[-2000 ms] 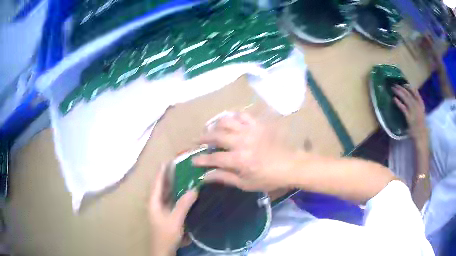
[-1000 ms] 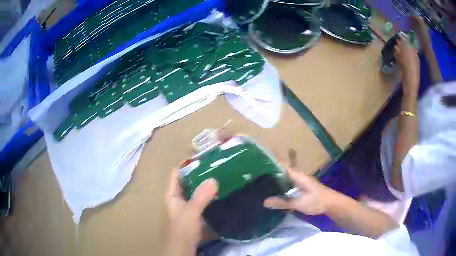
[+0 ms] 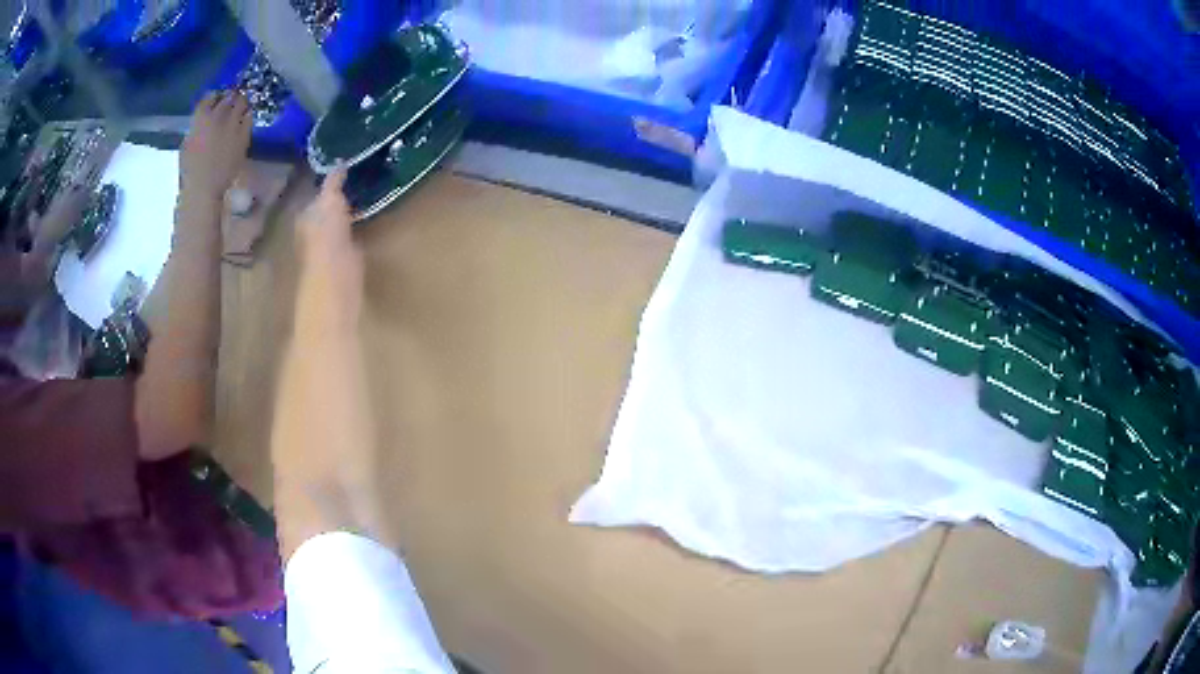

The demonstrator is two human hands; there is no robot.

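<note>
My left hand (image 3: 326,217) reaches to the upper left at the end of a white-sleeved arm. Its fingers are at the near rim of a green case (image 3: 392,95). This case lies over another green case (image 3: 424,161), both with pale rims. The hand is slightly blurred and its fingertips are partly hidden. My right hand is not in view. Small glossy green panels (image 3: 940,329) lie on a white cloth (image 3: 803,435) at the right. A small clear cup (image 3: 1013,641) stands at the bottom right.
Another person's arm (image 3: 184,316), with a maroon sleeve (image 3: 66,461), reaches along the left side. A blue crate (image 3: 1119,277) with rows of green panels stands behind the cloth. The brown board (image 3: 513,395) covers the bench. A white sheet (image 3: 132,224) lies far left.
The view has swung to the left. The case that was between both hands is gone from in front of me. My left arm is now stretched to the cases at upper left; my right hand has left the view.
</note>
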